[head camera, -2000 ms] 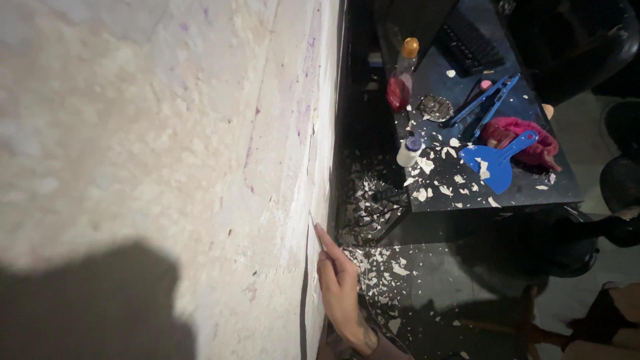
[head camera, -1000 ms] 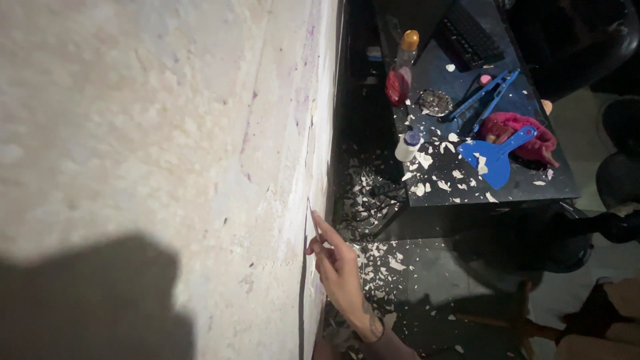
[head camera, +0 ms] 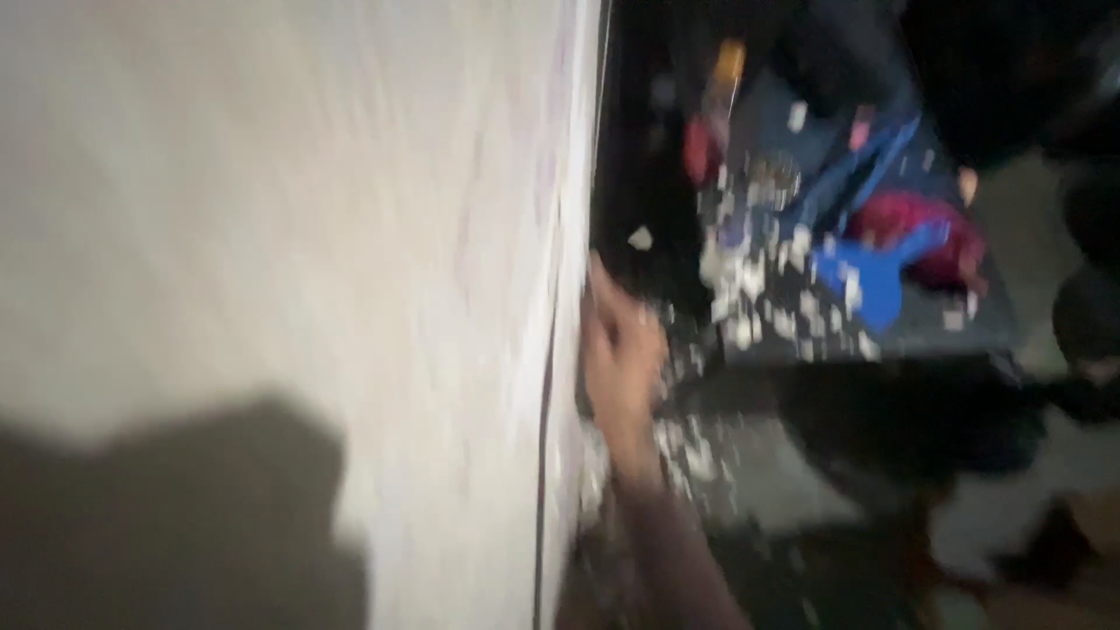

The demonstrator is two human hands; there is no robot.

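Note:
Motion blurs the whole view. My right hand (head camera: 623, 350) is beside the right-hand edge of a patchy, scraped wall (head camera: 350, 219), its index finger pointing up along that edge. Whether anything thin sits between its fingers cannot be told. A dark crack or gap (head camera: 544, 420) runs down the wall to the left of the hand. One pale flake (head camera: 641, 238) shows against the dark, just above and right of the fingertip. My left hand is not in view.
On a dark table (head camera: 945, 337) at the right lie a blue plastic scraper (head camera: 866, 284), a blue long-armed tool (head camera: 866, 171), a magenta cloth (head camera: 923, 227), an orange-capped bottle (head camera: 724, 83) and many pale flakes (head camera: 744, 284). More flakes are scattered on the floor (head camera: 696, 451).
My right hand has moved from the wall surface near the crack to the wall's right-hand edge. A pale flake now shows above the fingertip. The view has become strongly blurred.

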